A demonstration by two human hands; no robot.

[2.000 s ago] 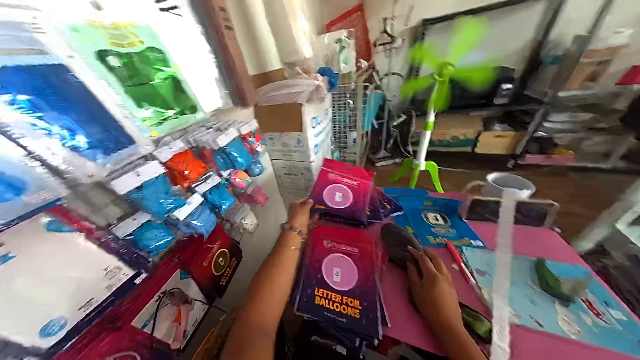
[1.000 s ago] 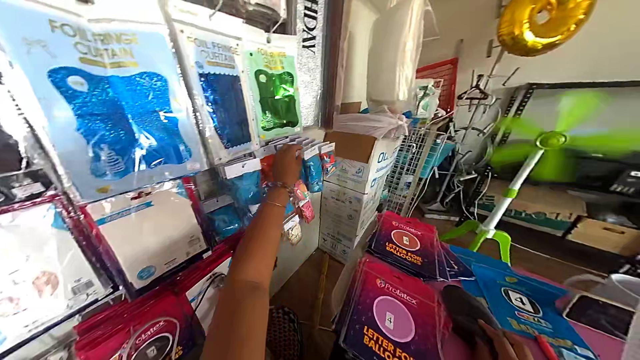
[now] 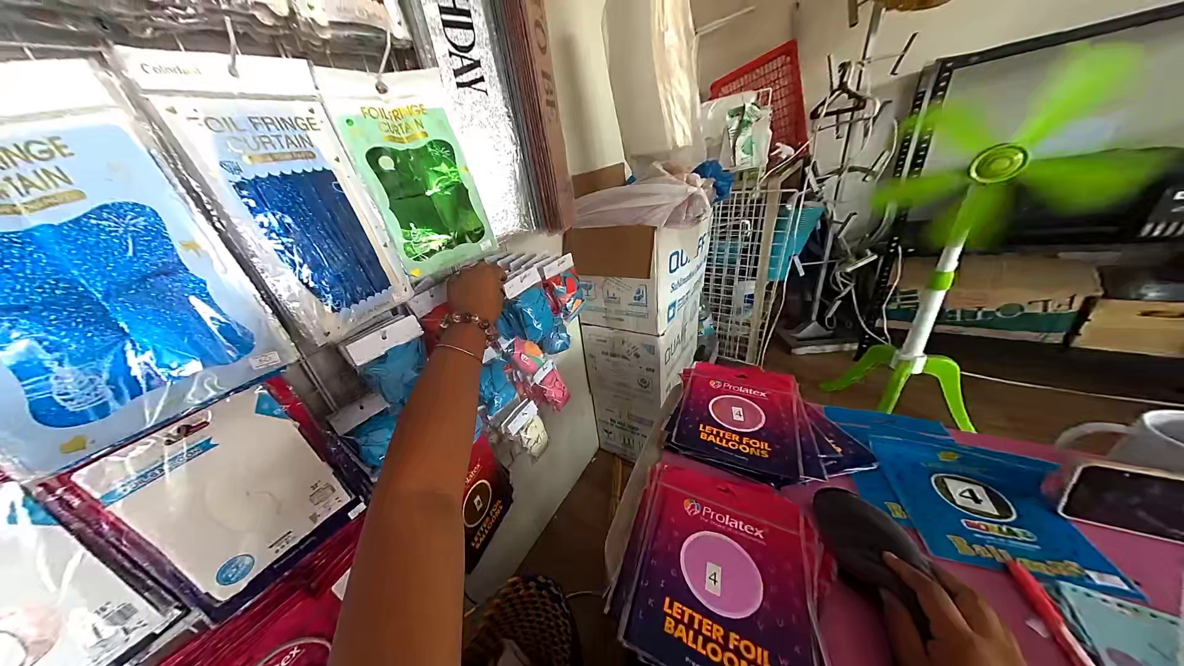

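My left hand [image 3: 476, 294] reaches to the rack on the left, its fingers at the top of the hanging small balloon packs [image 3: 535, 319]; whether they grip one is hidden. Just above it hangs a green foil fringe curtain pack [image 3: 421, 190]. At the lower right, my right hand [image 3: 948, 615] rests on a dark, rounded object [image 3: 865, 541], whose kind I cannot tell. Beside that lies a stack of letter foil balloon packs [image 3: 721, 587], with a second stack [image 3: 740, 421] behind it. Blue balloon packs [image 3: 985, 509] lie to the right on the pink table.
A phone [image 3: 1128, 499], a white mug [image 3: 1152, 439] and a red pen [image 3: 1045, 610] are on the table's right side. Stacked cartons [image 3: 638, 324] and a wire basket [image 3: 740, 268] stand beyond. A green fan [image 3: 999, 162] is spinning at the back right.
My left hand has moved from beside the letter foil balloon packs to the hanging small packs on the left. My right hand stays at the dark object. The view has swung left.
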